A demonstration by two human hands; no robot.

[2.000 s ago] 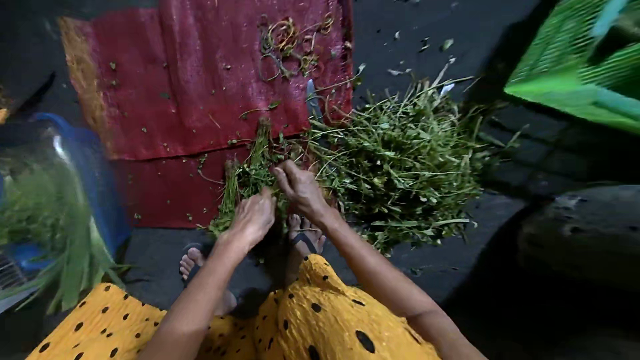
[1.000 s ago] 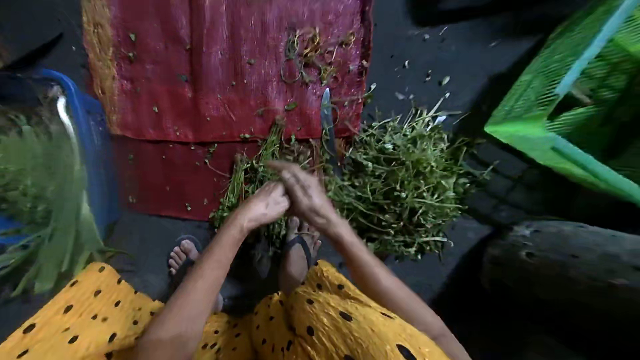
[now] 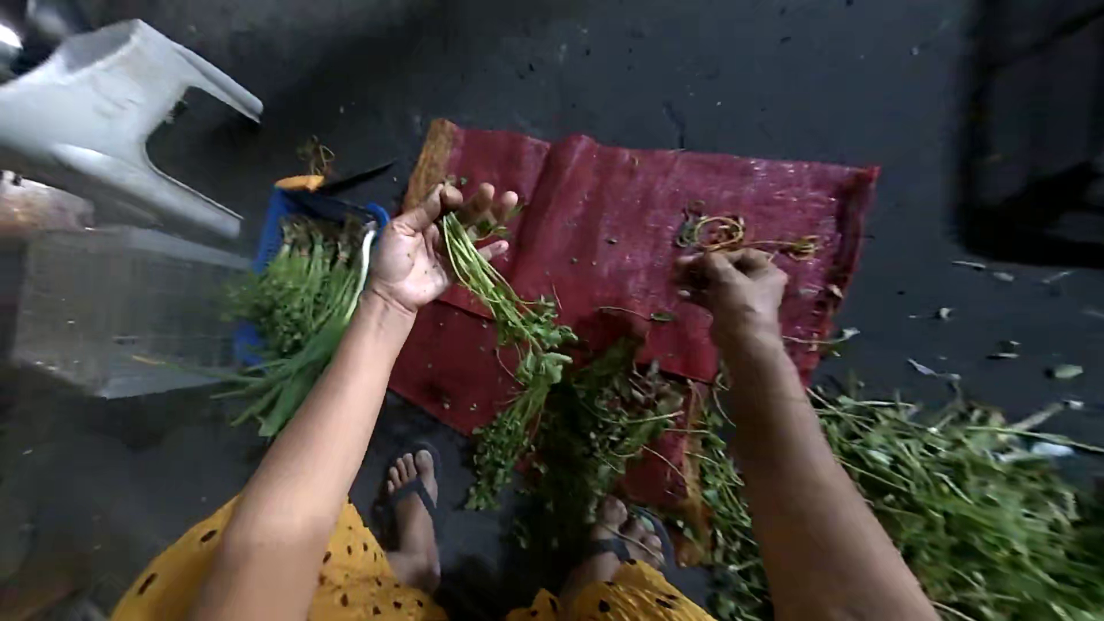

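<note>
My left hand, palm up, holds a small bunch of leafy green herbs by the stems, its leaves trailing down to the right. Over the red woven sack my right hand has its fingers bent down at a tangle of rubber bands or ties; whether it grips one cannot be made out. More cut greens lie between the two hands at the sack's near edge. A large heap of leafy stems lies at the lower right, partly behind my right forearm.
A blue crate of bundled greens stands left of the sack, with a dark blade at its far edge. Beyond it are a white plastic stool and a translucent box. My sandalled feet are near the sack.
My hands, close together over the greens before, are now wide apart: the left is raised with the bunch, the right is at the tangle of bands. The view has shifted, showing more on the left.
</note>
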